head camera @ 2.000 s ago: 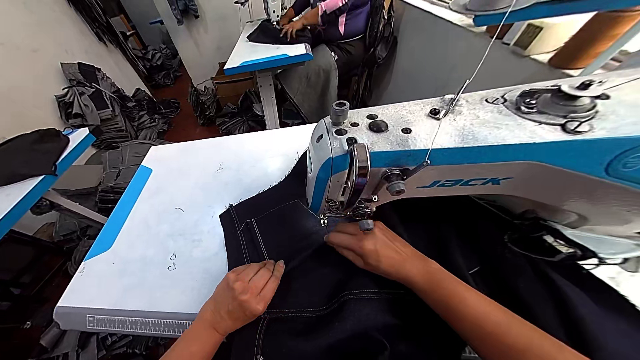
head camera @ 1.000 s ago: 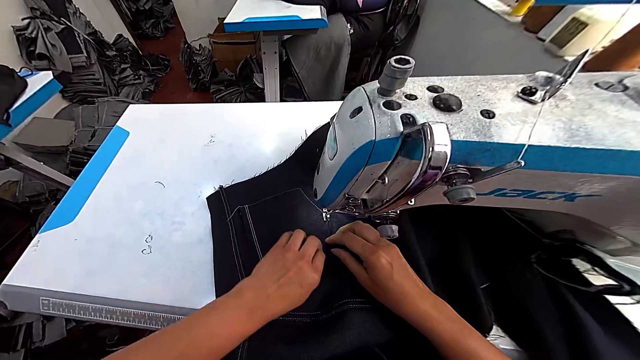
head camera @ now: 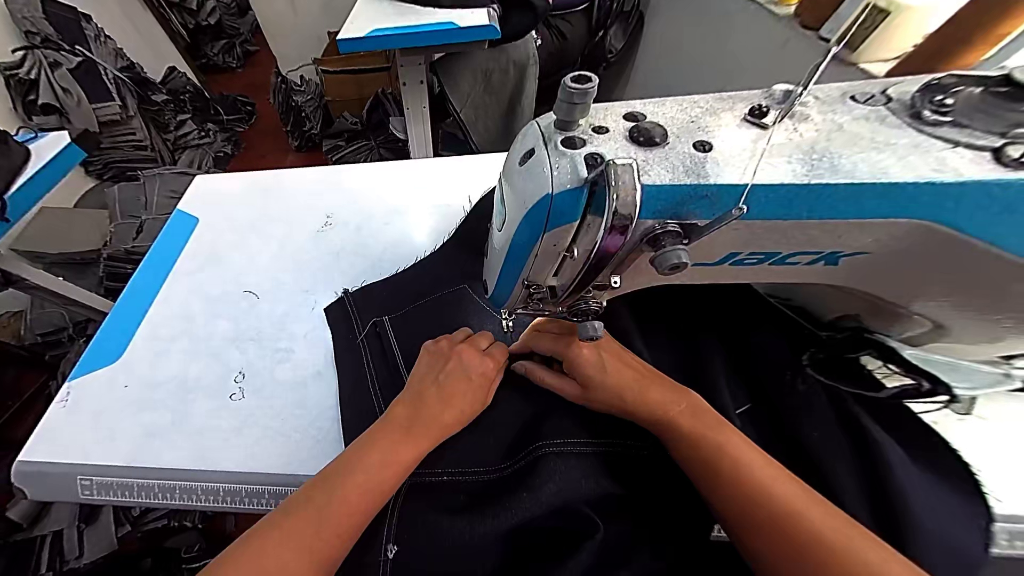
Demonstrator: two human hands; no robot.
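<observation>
A dark denim garment piece (head camera: 528, 504) with light topstitching lies over the white sewing table and runs under the Jack sewing machine (head camera: 704, 144). Its presser foot (head camera: 507, 321) rests by the stitched edge of a denim patch (head camera: 432, 320). Just in front of the foot, my left hand (head camera: 460, 376) presses on the denim with fingers bent. My right hand (head camera: 592, 368) pinches the cloth edge between thumb and fingers, right of the left fingertips and close to the needle area. The fingertips of both hands nearly touch.
The table (head camera: 176, 432) has a blue edge strip and a printed ruler along its front. Piles of dark cloth (head camera: 120, 120) lie on the floor at the left. Behind stand a second table (head camera: 416, 28), partly showing a person, and a cardboard box (head camera: 352, 80).
Between two seconds and one second ago, my left hand moved right and up the cloth, from the pocket seam to beside my right hand. The view has moved closer to the machine.
</observation>
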